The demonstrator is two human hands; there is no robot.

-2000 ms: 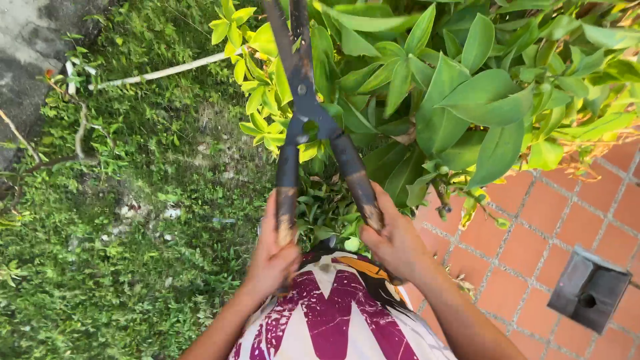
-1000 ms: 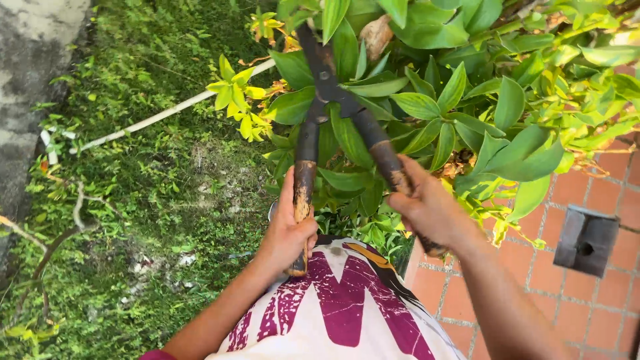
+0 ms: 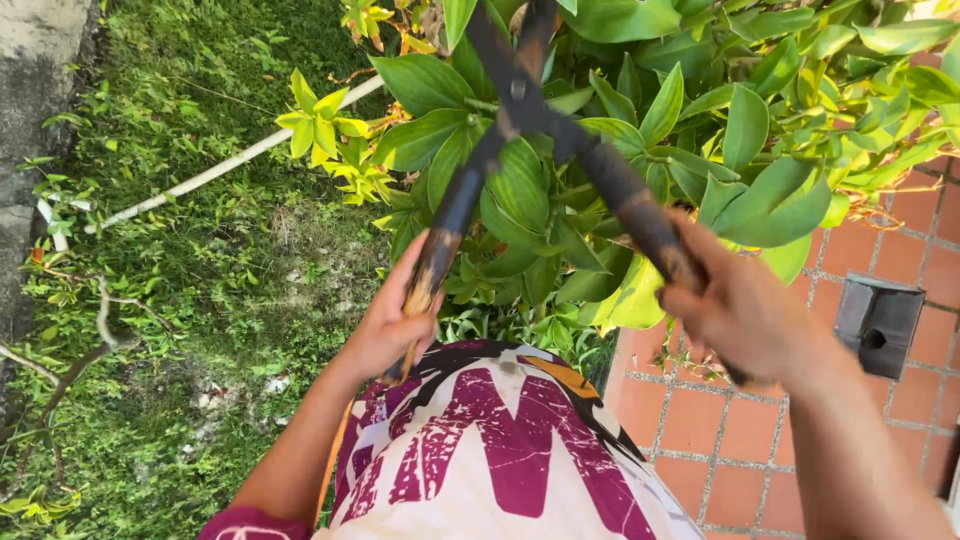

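Observation:
Both my hands hold a pair of hedge shears with worn dark handles. My left hand is closed around the left handle, near its scraped lower end. Around the right handle grips my right hand, slightly blurred. The handles are spread in a V, and the dark blades cross at the pivot and reach up among the broad green leaves of a shrub. The blade tips lie beyond the top edge of the view.
Grass and weeds cover the left side, with a pale pipe running across. Bare branches stand at lower left. Orange floor tiles lie at right, bearing a dark metal box-like object.
The shears' handles are spread wider than two seconds ago, and my right hand has moved outward to the right. Both hands keep their hold. The view has shifted over the shrub.

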